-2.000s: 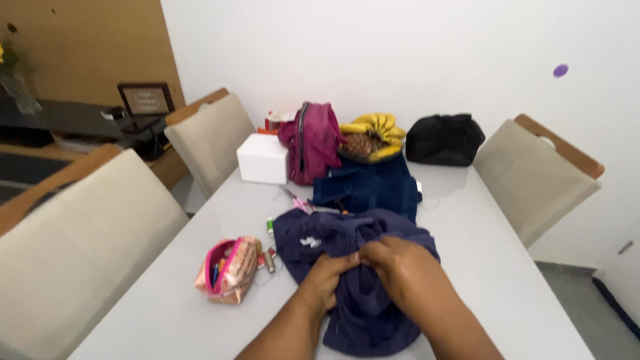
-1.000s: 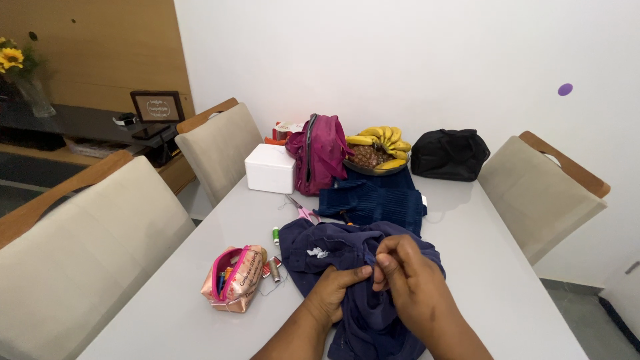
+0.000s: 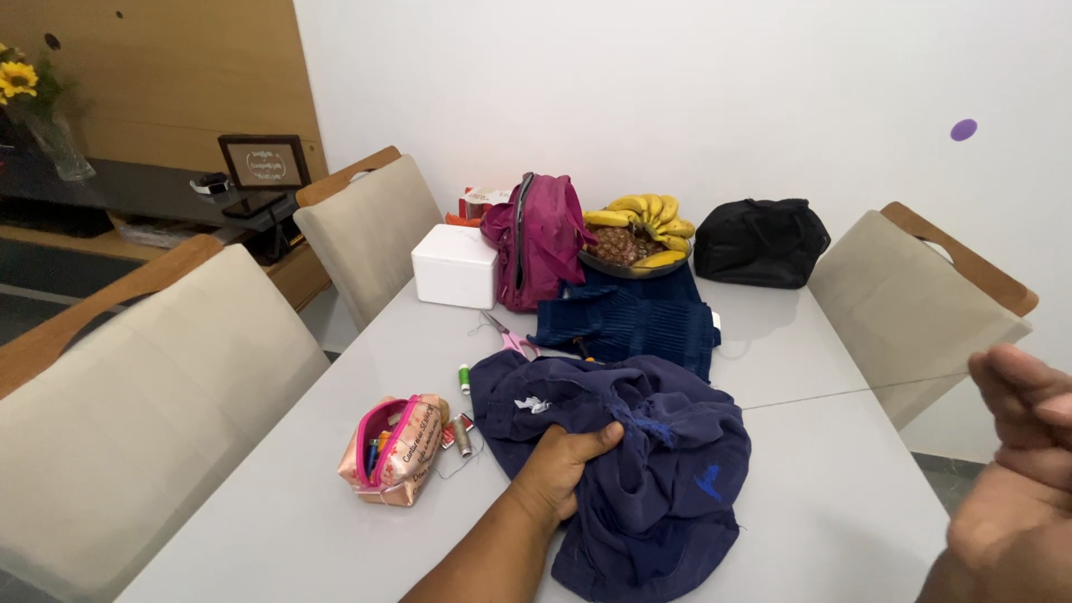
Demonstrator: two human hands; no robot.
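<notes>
Navy blue fabric (image 3: 670, 502) lies bunched on the table, with blue stitching on it and a white tag near its left side. My left hand (image 3: 565, 469) grips a fold of it between thumb and fingers. Out at the right edge of the view, my right hand (image 3: 1017, 444) is raised away from the cloth, its fingertips together; a taut thread (image 3: 837, 392) runs from the cloth to it. Whether a needle is in those fingers cannot be told. Left of the cloth are a green thread spool (image 3: 465, 379), a grey-beige thread spool (image 3: 461, 437) and an open pink pouch (image 3: 410, 461).
Behind the cloth lie pink-handled scissors (image 3: 515, 340) and dark blue ribbed fabric (image 3: 628, 322). Farther back stand a white box (image 3: 455, 268), a magenta backpack (image 3: 544, 243), a fruit bowl (image 3: 641, 270) and a black bag (image 3: 760, 243). Chairs flank the light grey table (image 3: 276, 502).
My right hand has moved from the cloth, beside my left hand, far out to the right, and the thread is now stretched taut. My left hand still holds the cloth.
</notes>
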